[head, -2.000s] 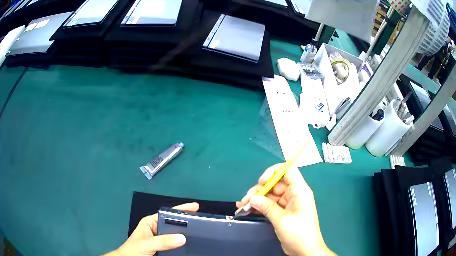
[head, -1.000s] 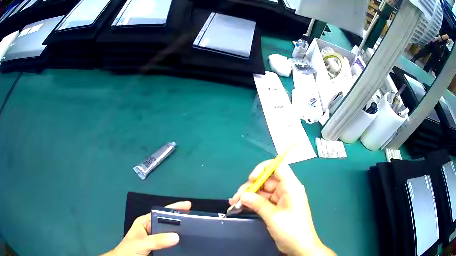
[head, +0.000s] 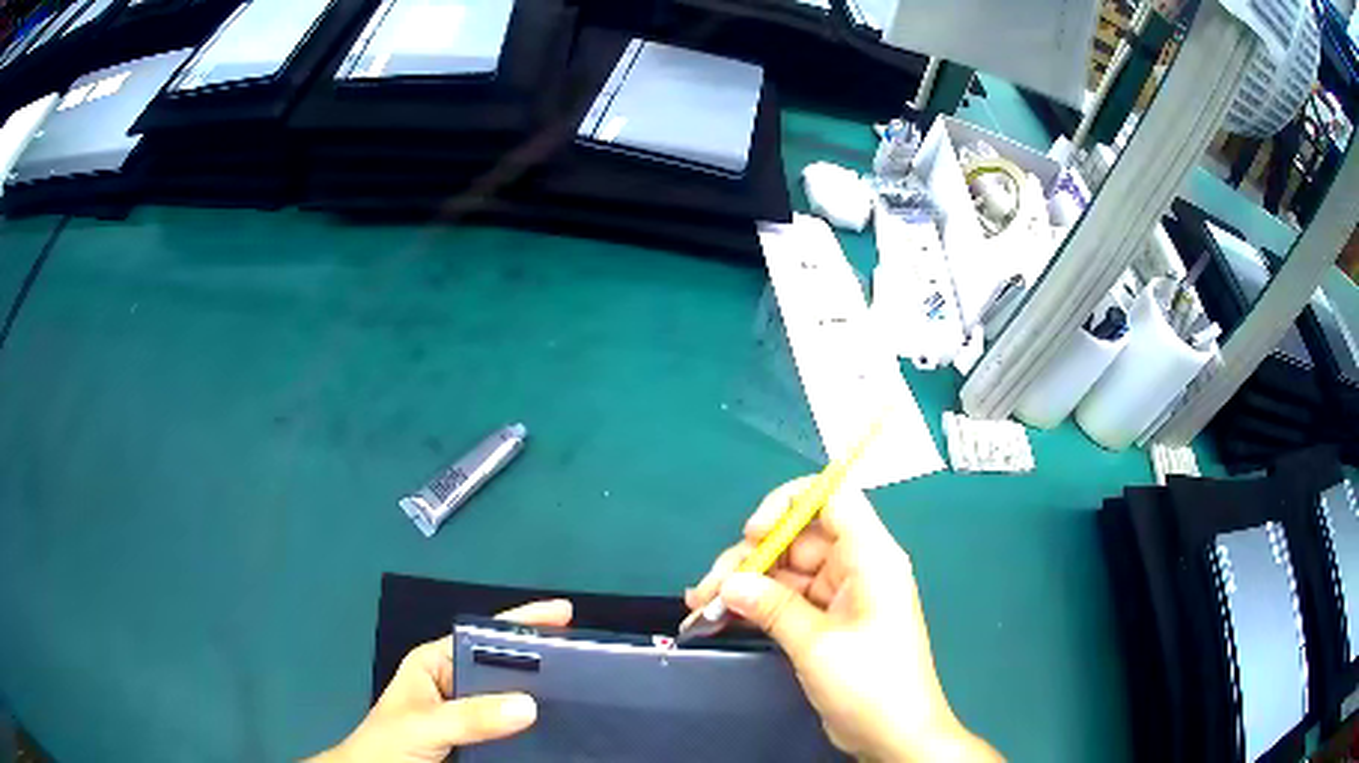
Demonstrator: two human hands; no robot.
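Note:
A grey mini laptop (head: 641,708) is at the bottom centre, bottom cover up, cut off by the lower edge. My left hand (head: 455,698) grips its left end, thumb on the cover beside a dark rubber strip, fingers behind the edge. My right hand (head: 835,611) holds a yellow pencil-like tool (head: 787,525). Its pointed tip is at a small pale and reddish spot (head: 663,644) on the laptop's long edge; whether it touches is too small to tell. A black foam pad (head: 410,611) shows behind and under the laptop. A silver crimped tube (head: 465,479) lies on the green mat.
Silver laptops (head: 678,105) lie on black foam stacks along the back, with more at the right (head: 1264,641). A paper strip (head: 857,358), a white parts tray (head: 969,224), a metal post (head: 1110,224) and white tool cups (head: 1140,380) stand or lie at the right.
Since two seconds ago the whole view has shifted slightly, and hands, tool and laptop appear a little further left. Both hands keep their grips. Over the last second almost nothing has moved.

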